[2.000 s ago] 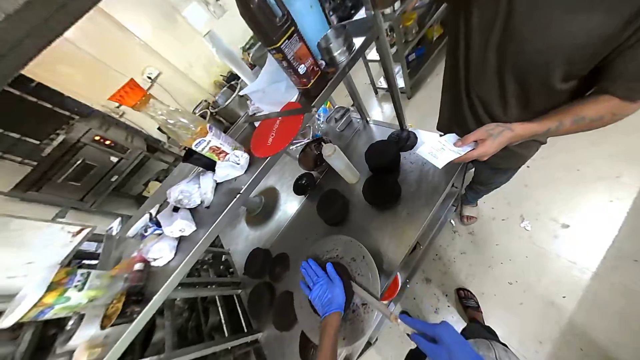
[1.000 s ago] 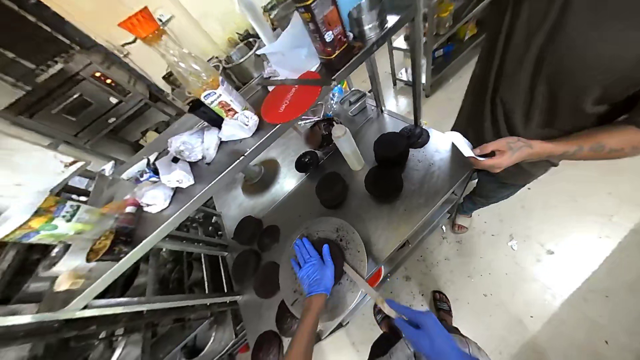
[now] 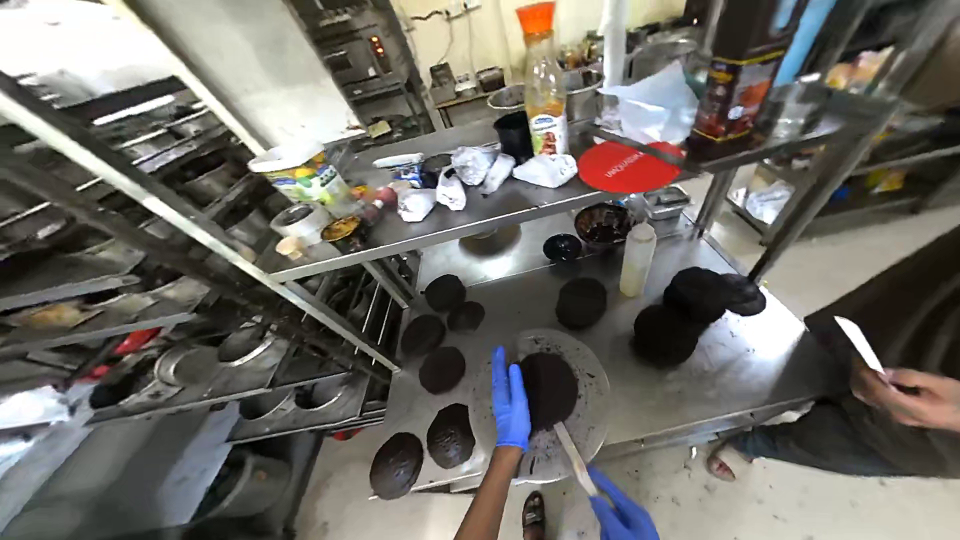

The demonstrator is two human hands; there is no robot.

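Note:
A dark round cake layer (image 3: 550, 390) lies on a round metal turntable or plate (image 3: 592, 420) strewn with dark crumbs. My left hand (image 3: 511, 401), in a blue glove, is against the layer's left side with its fingers extended. In my right hand (image 3: 621, 510), also blue-gloved, is the handle of a long knife (image 3: 574, 456); its far end reaches the near edge of the cake layer. Several more dark cake layers (image 3: 442, 369) are spread to the left. Beyond the plate sits a single dark cake (image 3: 581, 302), and stacked dark cakes (image 3: 666, 335) stand to the right.
A squeeze bottle (image 3: 637, 260) and a bowl of dark sauce (image 3: 604, 223) stand at the back of the steel table (image 3: 720, 390). Above it, a steel shelf (image 3: 450, 225) holds a red disc (image 3: 630, 166), bottles and wrapped piping bags. At right, another person's hand (image 3: 911, 397) holds white paper.
My left hand has gone from the top of the cake layer to its left side, uncovering the dark surface. The view has turned, bringing more racks into sight at left.

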